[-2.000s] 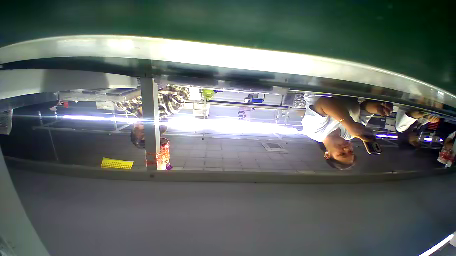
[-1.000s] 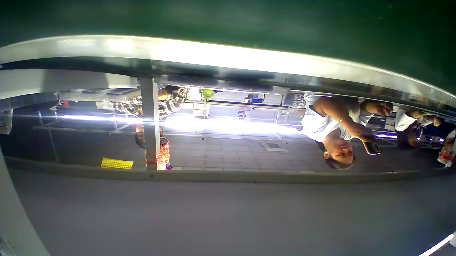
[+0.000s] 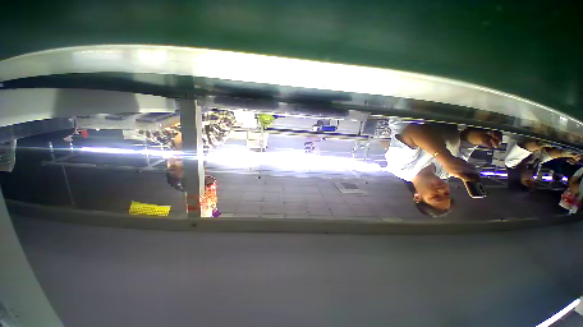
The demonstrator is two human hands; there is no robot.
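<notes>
Neither of my hands is in view. The picture is upside down. Nearest in front of me, a dark green surface (image 3: 319, 32) fills the top of the head view, blurred. A bright pale metal rail (image 3: 268, 64) curves along its edge. No tool, tray or work piece of mine shows.
Across the rail, a person in a white top (image 3: 409, 153) holds a dark phone (image 3: 477, 189). Another person in a checked top (image 3: 217, 128) is partly hidden by a grey post (image 3: 191, 147). More people sit at the right. A yellow object (image 3: 149, 209) is at the left.
The person in the checked top has shifted a little behind the post. An arm at the far right has moved. The camera view is otherwise the same.
</notes>
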